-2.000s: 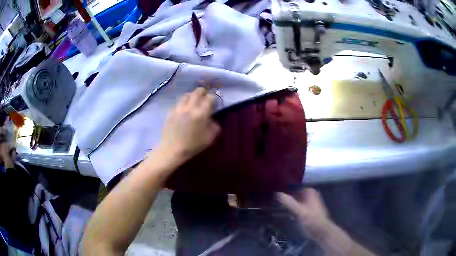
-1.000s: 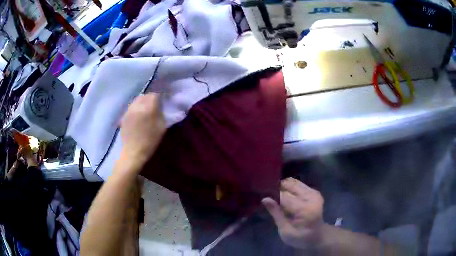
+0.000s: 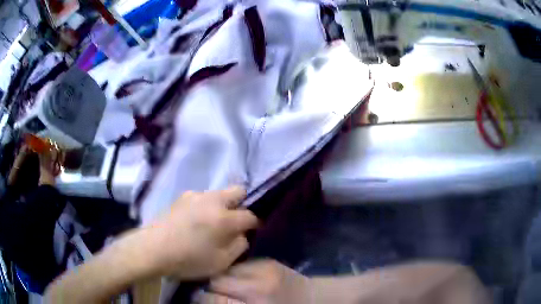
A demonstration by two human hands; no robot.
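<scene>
The garment panel [image 3: 296, 139], pale grey-lilac side up, runs from the machine's needle area down to my hands, with a dark edge along its right side. Some maroon face [image 3: 299, 196] shows below that edge. My left hand [image 3: 210, 231] grips the edge near the table's front; it is slightly blurred. My right hand [image 3: 255, 284] is just below it at the frame's bottom, closed on the dark lower part of the cloth, with its fingertips partly hidden. The presser foot area [image 3: 388, 56] is at the upper right.
Scissors [image 3: 491, 122] with red and yellow handles lie right of the needle. More pale and maroon pieces [image 3: 261, 35] are heaped behind. A white box-shaped device [image 3: 66, 105] stands at left. Another person's hand [image 3: 48, 166] and dark sleeve are at far left.
My left hand has moved down and right along the edge. My right hand has moved left to just below it. The pale side now covers most of the maroon face.
</scene>
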